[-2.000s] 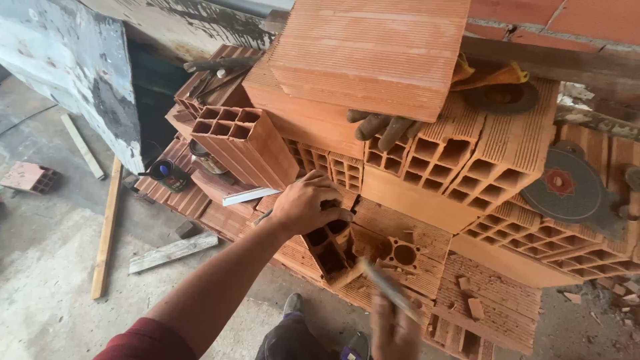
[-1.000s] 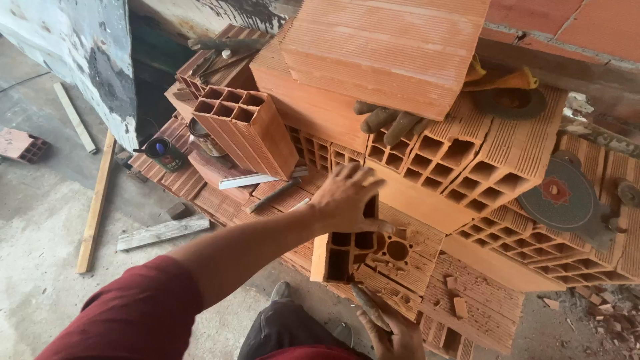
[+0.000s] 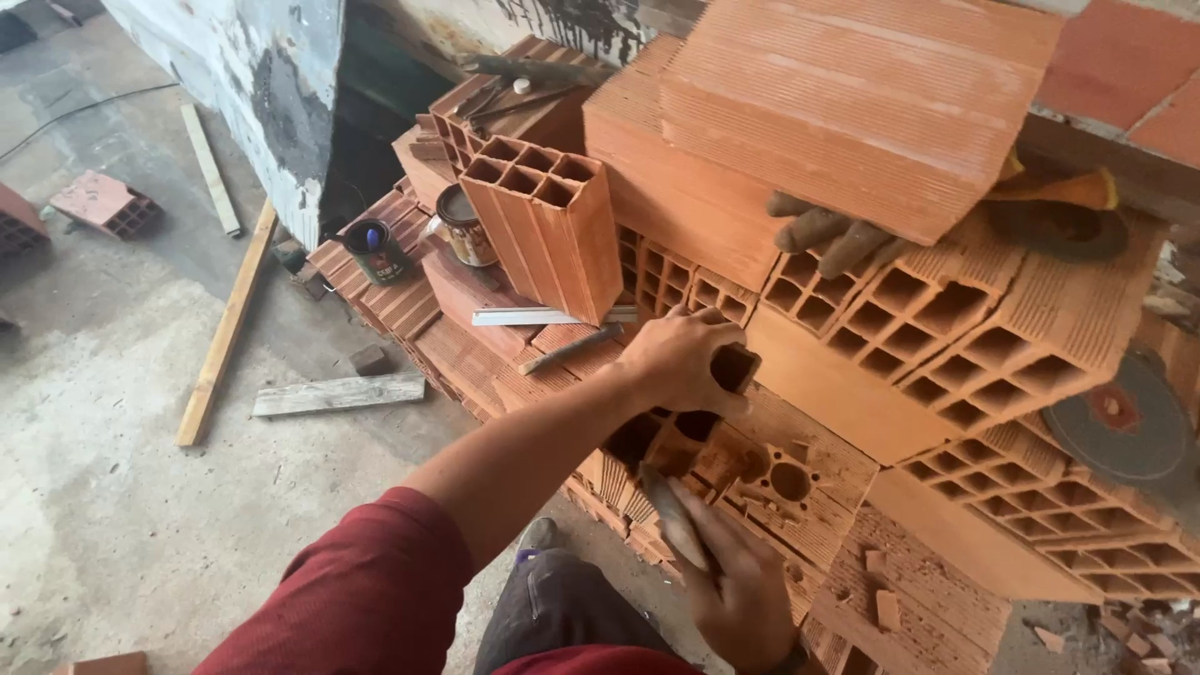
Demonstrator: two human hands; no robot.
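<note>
My left hand [image 3: 689, 361] grips the upper edge of a hollow clay brick [image 3: 736, 367] whose dark cells face up. Below it my right hand [image 3: 736, 581] is closed round a pale handle [image 3: 682, 530]; the tool's tip points at the brick's lower cells, and its kind is unclear. Right beside the held brick lies a ribbed clay block [image 3: 825, 441] with a round hole and broken bits on it. A slim rod-like tool [image 3: 572, 349] and a white metal strip [image 3: 525, 317] lie left of my left hand, at the foot of an upright hollow brick [image 3: 539, 225].
Stacked hollow bricks [image 3: 844, 103] rise ahead, with work gloves [image 3: 830, 234] under the top one. A cutting disc [image 3: 1120, 412] rests at right. An open tin [image 3: 464, 225] and a dark cup [image 3: 375, 251] stand at left. Wooden strips [image 3: 230, 328] lie on the concrete floor.
My left hand was spread over the brick one second ago and now grips its edge. The right hand's tool now points up at the brick's cells.
</note>
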